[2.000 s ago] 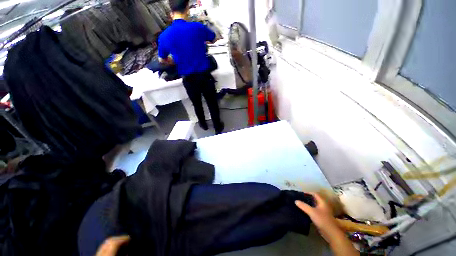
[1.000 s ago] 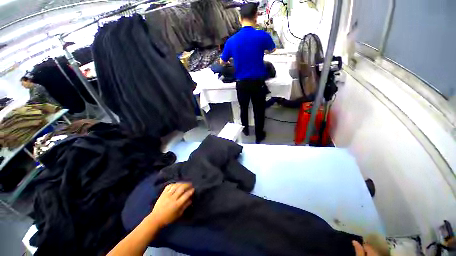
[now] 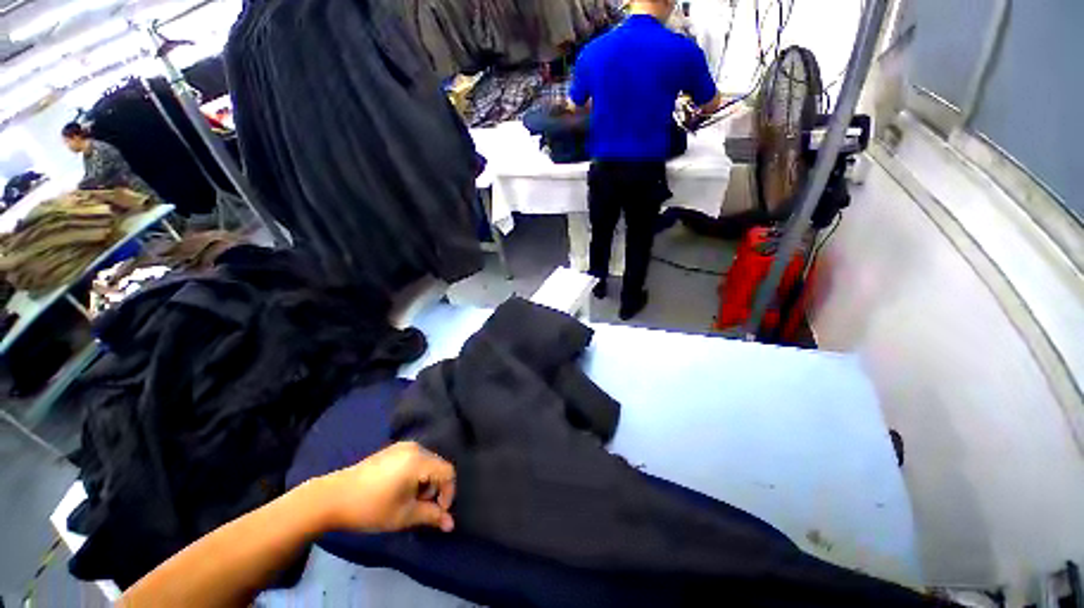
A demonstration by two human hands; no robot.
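A black garment (image 3: pixel 559 475) lies along the navy pressing board (image 3: pixel 345 445), its bunched upper part spread onto the pale blue table (image 3: pixel 725 416). The board's rounded end shows bare at the left. My left hand (image 3: pixel 408 487) is at the garment's near left edge over the board, fingers curled together with the thumb, pinching the cloth edge. My right hand is out of the picture, past the lower right. The iron is not in view.
A crumpled black garment pile (image 3: pixel 226 404) is left of the board. Dark garments (image 3: pixel 345 143) hang on a rail behind it. A white block (image 3: pixel 563 291) is at the table's far edge. Beyond are a person in blue (image 3: pixel 642 95), a fan (image 3: pixel 787 131) and a red object (image 3: pixel 761 285).
My left hand has gone from lying flat on the garment to curled at its near edge. My right hand has left the picture. The garment's near side has shifted, baring more of the board.
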